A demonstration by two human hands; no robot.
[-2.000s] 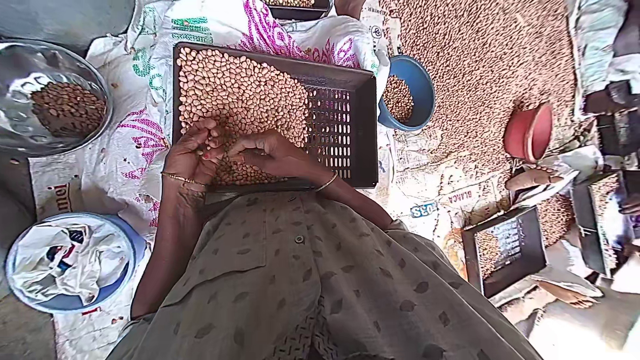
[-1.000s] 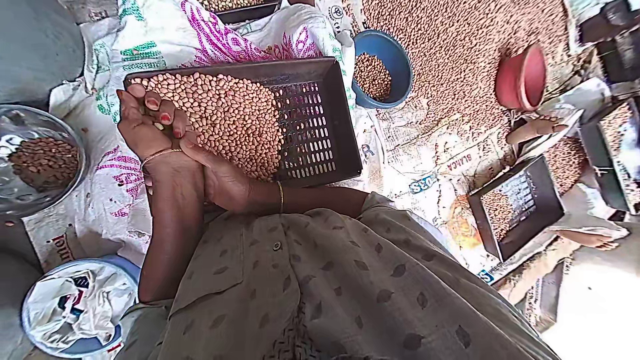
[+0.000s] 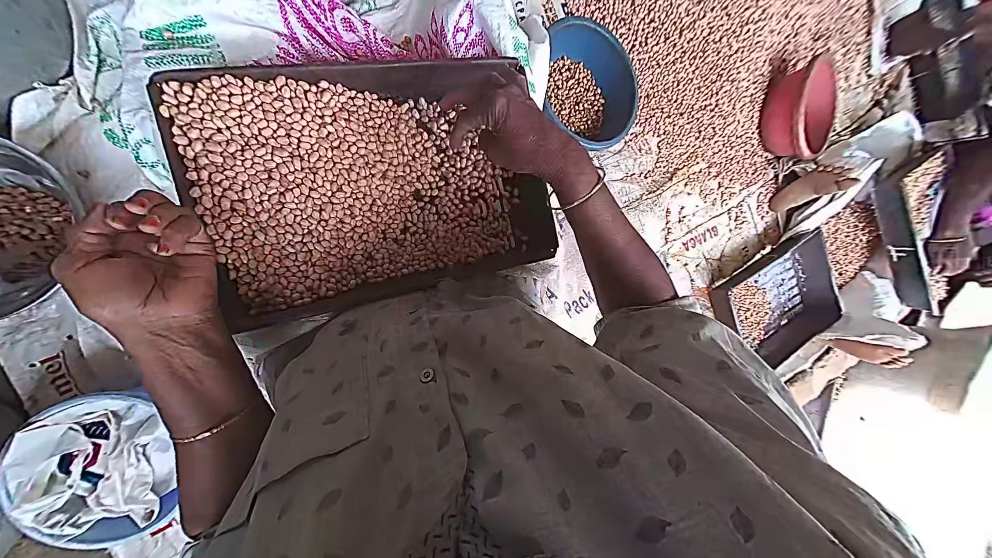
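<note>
A black plastic tray (image 3: 356, 298) lies in front of me, with shelled peanuts (image 3: 310, 178) spread over nearly its whole floor. My right hand (image 3: 504, 124) is over the tray's far right corner, fingers spread and bent down at the nuts; its fingertips are blurred. Palm up, my left hand (image 3: 143, 260) is at the tray's left edge with its fingers curled; whether nuts lie inside the curl cannot be told. To the left of that hand, a metal bowl (image 3: 66, 182) holds darker nuts.
A blue bowl (image 3: 620, 93) with nuts stands right of the tray, near a red tub (image 3: 821, 108) on a wide spread of nuts (image 3: 697, 70). A blue basin (image 3: 116, 535) holds a white sack. Another person's hand (image 3: 814, 190) and foot (image 3: 872, 353) are near a second black tray (image 3: 833, 310).
My hands have parted: the right went from beside the left to the tray's right part. Nuts now cover the slotted floor that showed bare there before.
</note>
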